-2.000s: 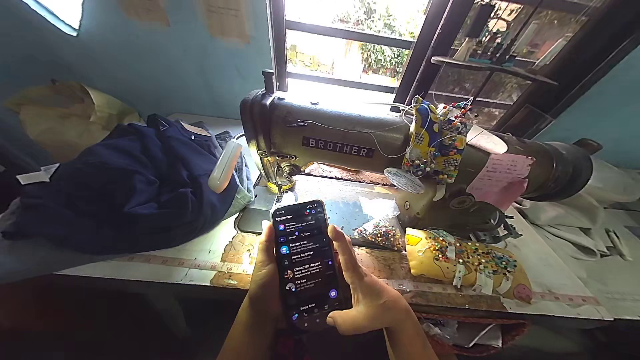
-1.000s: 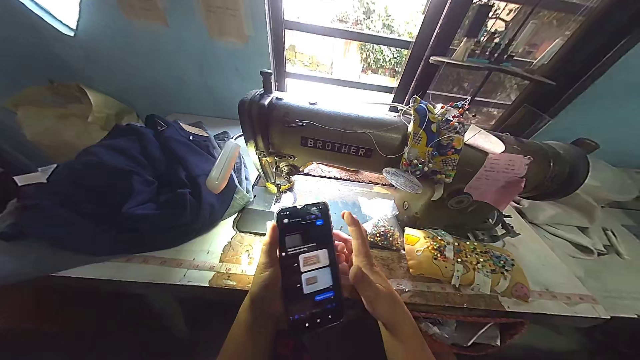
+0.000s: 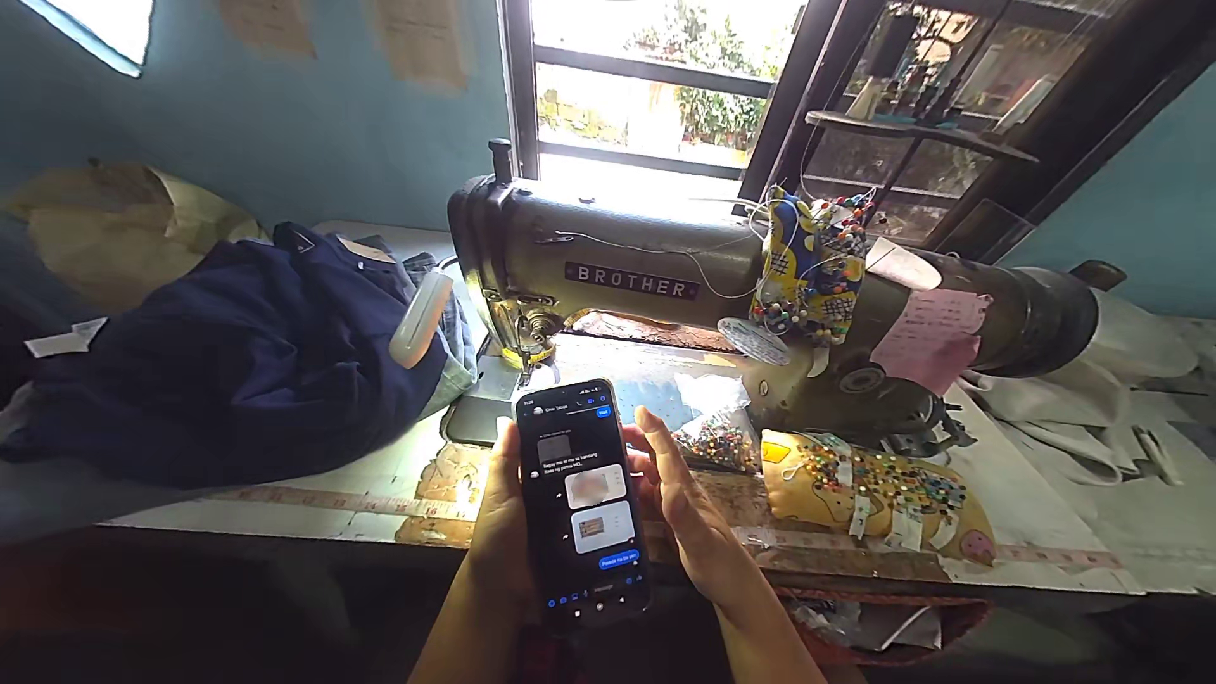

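Note:
A smartphone (image 3: 581, 503) with a lit dark screen bearing writing is upright in front of a Brother sewing machine (image 3: 627, 256). My left hand (image 3: 503, 532) holds it by its left side and from behind. My right hand (image 3: 679, 503) is at the phone's right edge, thumb raised off the screen, fingers apart and partly hidden behind it; whether they touch the phone I cannot tell. Behind that hand lies a clear plastic bag of colored-head pins (image 3: 717, 437). To its right sits a yellow pincushion (image 3: 874, 494) full of pins.
Navy cloth (image 3: 218, 370) is heaped at the left beside a small white lamp (image 3: 422, 321). A measuring tape (image 3: 332, 502) runs along the table's front edge. A patterned pincushion (image 3: 807, 271) hangs on the machine. Pale cloth (image 3: 1064, 418) lies at the right, and a basket (image 3: 959, 646) is below the table.
The phone's screen has changed from a list to a message view with pictures. My right thumb, over the phone's lower part two seconds ago, has lifted away to the right side.

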